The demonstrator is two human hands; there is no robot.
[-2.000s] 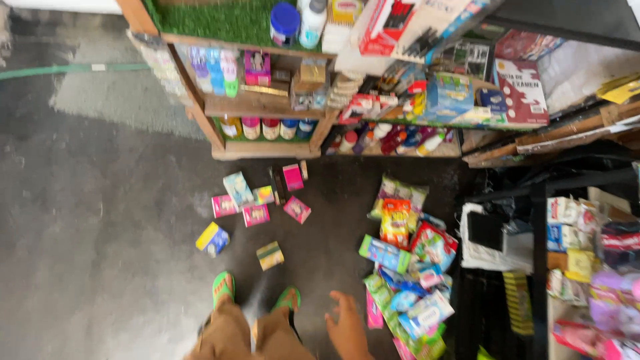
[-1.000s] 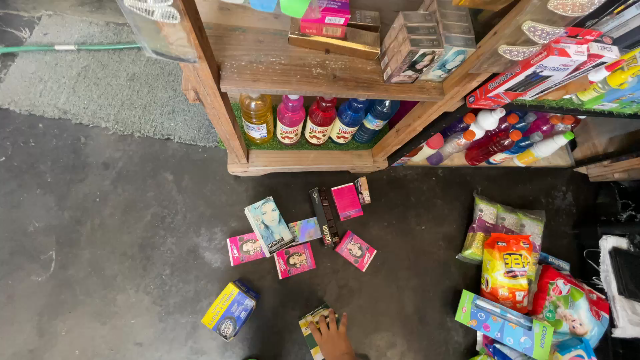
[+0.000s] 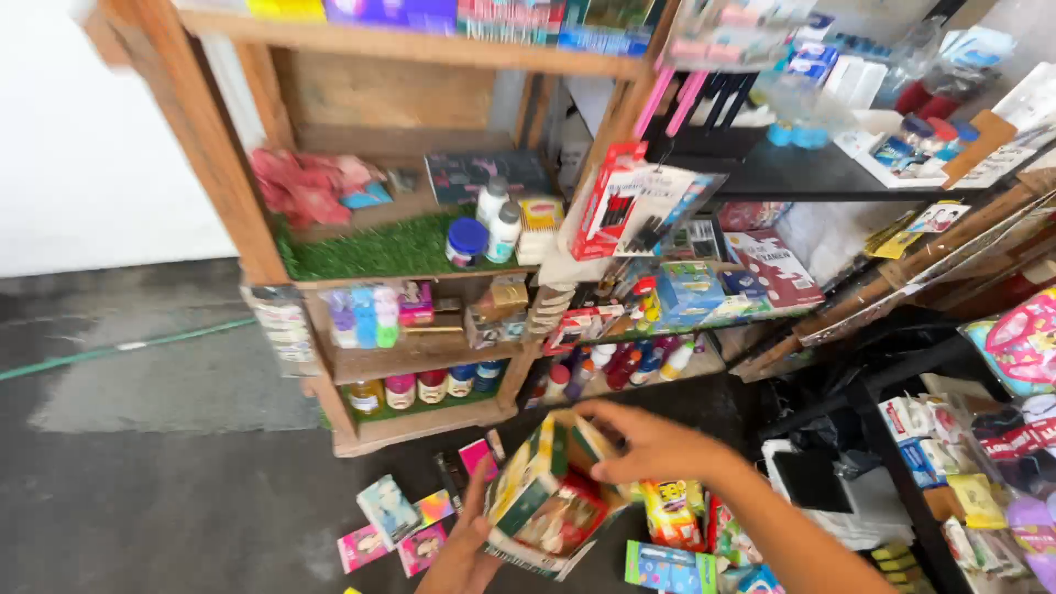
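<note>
A green and yellow cardboard box (image 3: 549,503) is held up between my two hands, above the floor; small reddish packets show in its opening. My left hand (image 3: 469,536) grips its left side from below. At its upper right edge, my right hand (image 3: 635,445) has its fingers on the rim. Below and left of the box lie small cartons, among them a light blue carton (image 3: 388,509) and a pink carton (image 3: 423,549). A red and yellow bag (image 3: 672,516) and a light blue and green pack (image 3: 670,567) lie right of it.
A wooden shelf unit (image 3: 429,429) stands ahead, with bottles (image 3: 400,390) low down and artificial grass (image 3: 363,250) on a higher shelf. To its right are black shelves (image 3: 792,181) with stationery. A rack of packets (image 3: 982,511) stands at the right. A green hose (image 3: 124,346) crosses the floor at left.
My right hand was on a small box on the floor one second ago; now both hands hold a box off the floor. The view has tilted up to the shelves.
</note>
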